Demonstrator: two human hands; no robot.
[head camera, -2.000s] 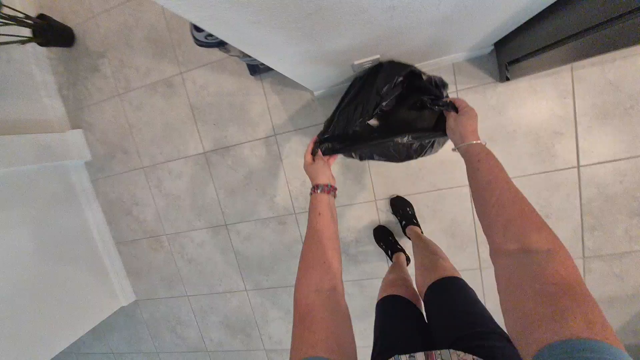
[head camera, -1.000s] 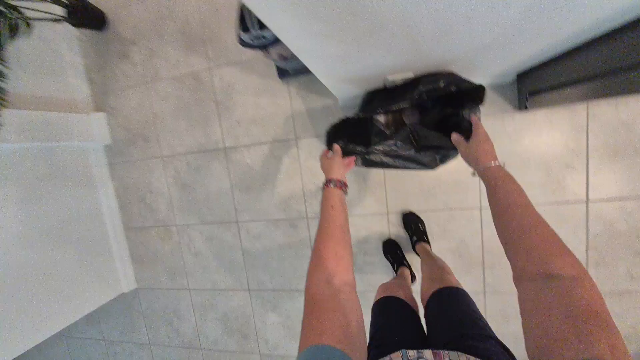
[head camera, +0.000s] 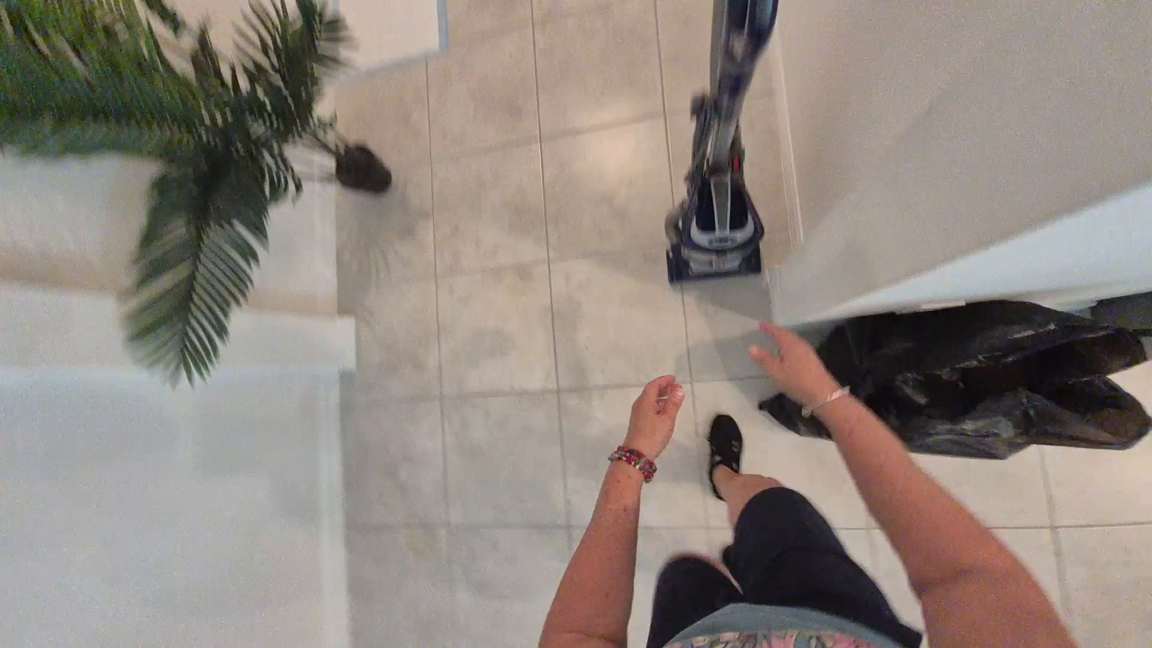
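Observation:
A black plastic garbage bag lies loosely spread against the wall at the right, its folds partly open. My right hand is just left of the bag with the fingers apart, and nothing shows in it. Further left, my left hand hangs over the floor tiles with its fingers curled, away from the bag; whether it grips anything small cannot be made out.
An upright vacuum cleaner stands on the tiled floor beside the wall corner. A potted palm spreads its fronds at the upper left. A low white wall runs down the left side.
Both hands have let go of the black bag, which they held by its edges before. The view has shifted left, bringing the vacuum cleaner and palm further in.

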